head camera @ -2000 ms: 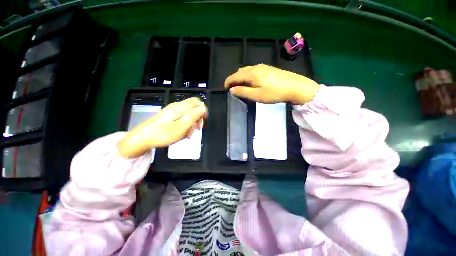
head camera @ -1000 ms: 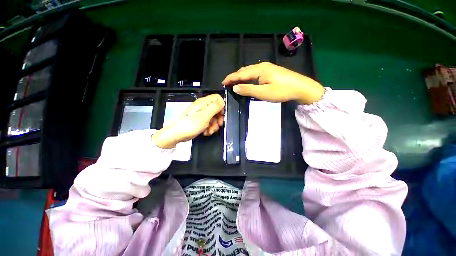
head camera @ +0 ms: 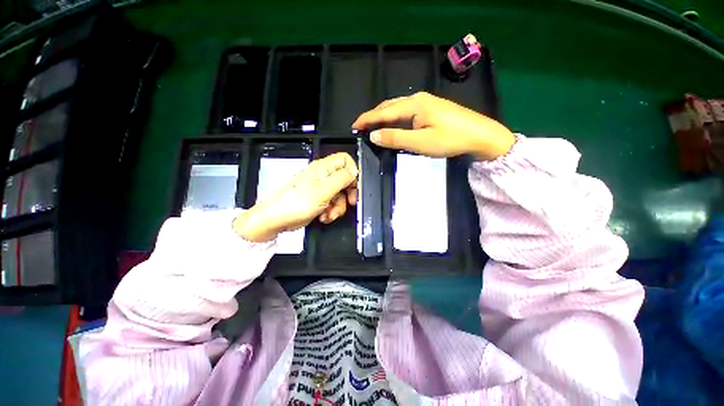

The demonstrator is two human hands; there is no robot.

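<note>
A smartphone [head camera: 370,198] stands tilted on its long edge over the middle of the near black tray [head camera: 333,266]. My right hand [head camera: 433,127] holds its top end between thumb and fingers. My left hand [head camera: 306,194] is at its left side, fingers curled and touching or very near its edge; the fingertips are partly hidden. A white-screen phone [head camera: 421,202] lies in the pocket to the right. Another lit phone [head camera: 282,170] lies partly under my left hand, and a phone with a grey-white screen [head camera: 213,186] lies in the leftmost pocket.
A second tray [head camera: 353,87] beyond holds two dark-screen phones [head camera: 298,91] at its left and a pink-and-black item [head camera: 464,54] at its right. A black tray stack [head camera: 87,174] stands left. Reddish-brown bundles [head camera: 698,131] and a person in blue [head camera: 706,277] are at right.
The phone has gone from lying more face-on to standing nearly edge-on. My left hand has moved right, from above the lit phone to the held phone's side. My right hand keeps its hold.
</note>
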